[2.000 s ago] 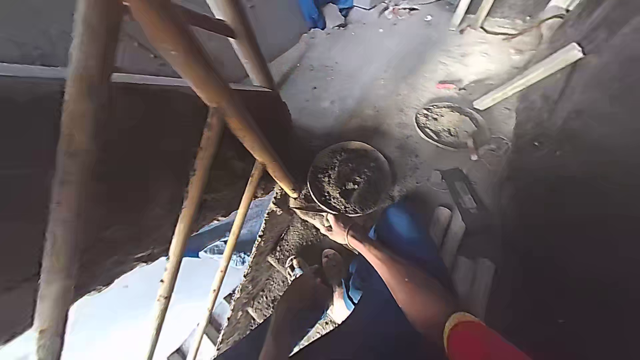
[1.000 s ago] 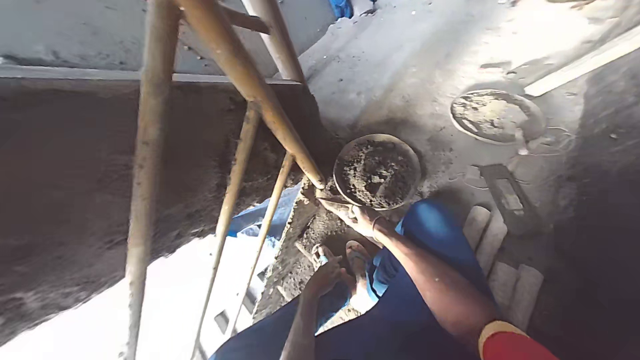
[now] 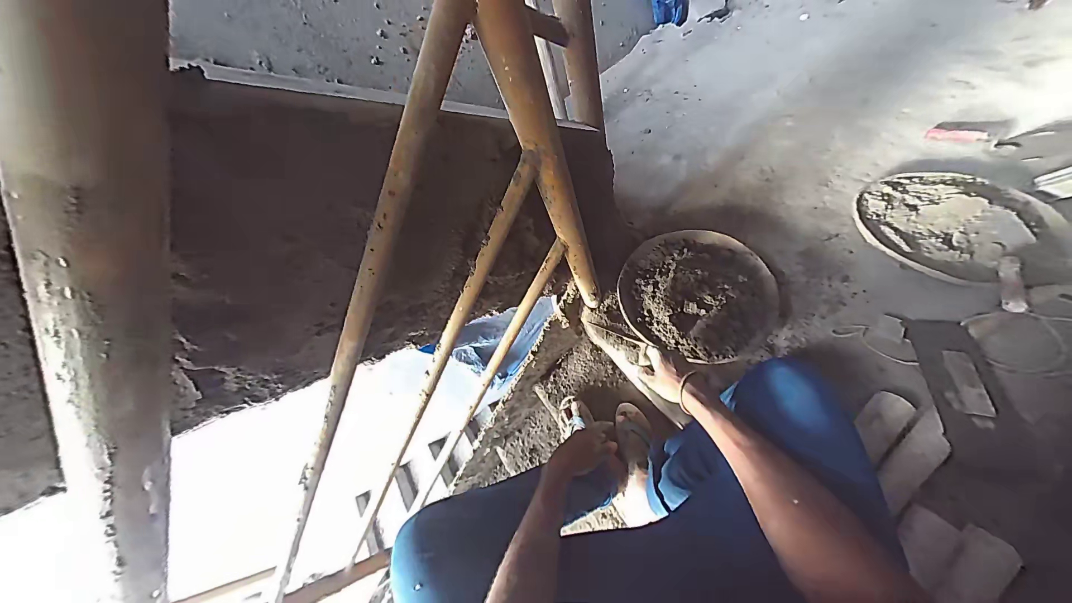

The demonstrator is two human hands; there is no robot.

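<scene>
My right hand (image 3: 666,377) is closed on a trowel (image 3: 615,339), whose blade points up and left toward the foot of a rusty metal scaffold pole (image 3: 561,193). Just above that hand is a round pan (image 3: 775,289) holding dark wet mortar (image 3: 695,293). My left hand (image 3: 582,452) hangs low between my knees, near my sandalled feet (image 3: 634,431); whether it holds anything cannot be told. Below the trowel, mortar lies on a rough ledge (image 3: 536,419).
A second pan (image 3: 867,226) of paler mortar, with a handled tool (image 3: 1012,285) in it, stands at right. Bricks (image 3: 917,456) and a dark flat tool (image 3: 967,385) lie beside my knee. Slanting scaffold bars (image 3: 381,243) cross the left, before a bright drop.
The view has shifted so that a thick pole now fills the left edge. My right hand stays by the pan with the trowel.
</scene>
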